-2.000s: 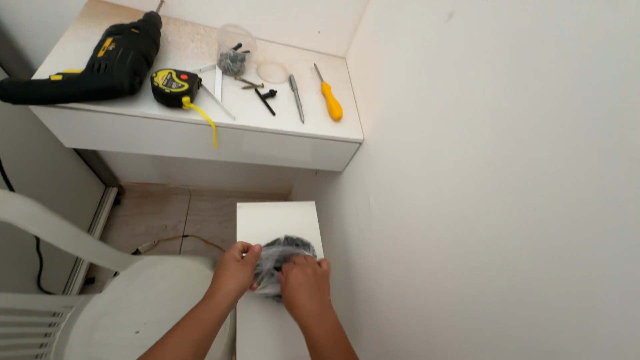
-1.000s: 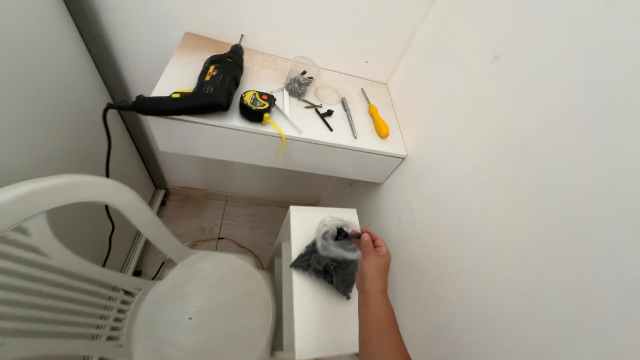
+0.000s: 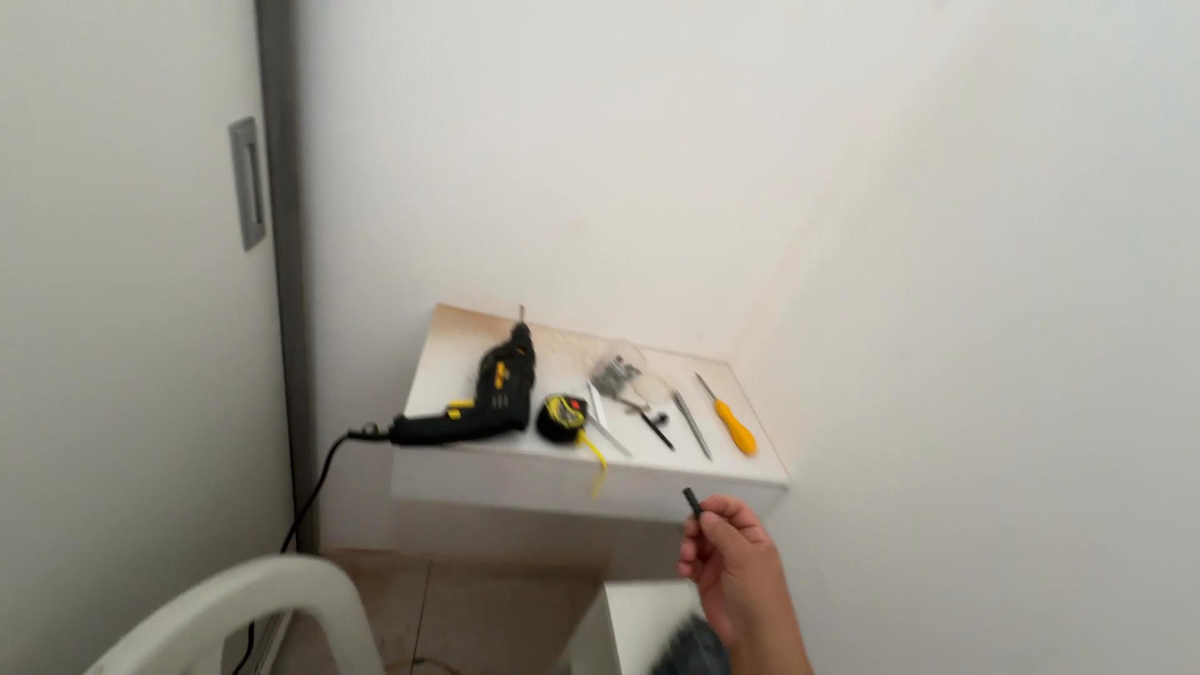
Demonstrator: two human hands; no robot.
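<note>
My right hand [image 3: 736, 562] pinches a small black plastic piece, probably a wall plug [image 3: 692, 502], between thumb and fingers, in front of the wall shelf's front edge. Below it, partly behind my wrist, a bag of dark pieces [image 3: 694, 649] lies on a white surface [image 3: 647, 609]. My left hand is out of view. On the white shelf [image 3: 591, 472] lie a black power drill [image 3: 504, 389], a tape measure [image 3: 562, 418], a clear container of small dark pieces [image 3: 617, 373], a black chuck key [image 3: 658, 429], a metal bit or punch [image 3: 693, 425] and a yellow-handled screwdriver [image 3: 734, 427].
A white plastic chair [image 3: 272, 591] stands at the lower left. The drill's black cord [image 3: 323, 473] hangs off the shelf's left side. A sliding door with a recessed handle [image 3: 247, 183] is at the left. White walls meet behind the shelf's right end.
Both hands were at the bag two seconds ago; the left has since left the view. My right hand has come away from the bag with the black piece. The view has tilted up.
</note>
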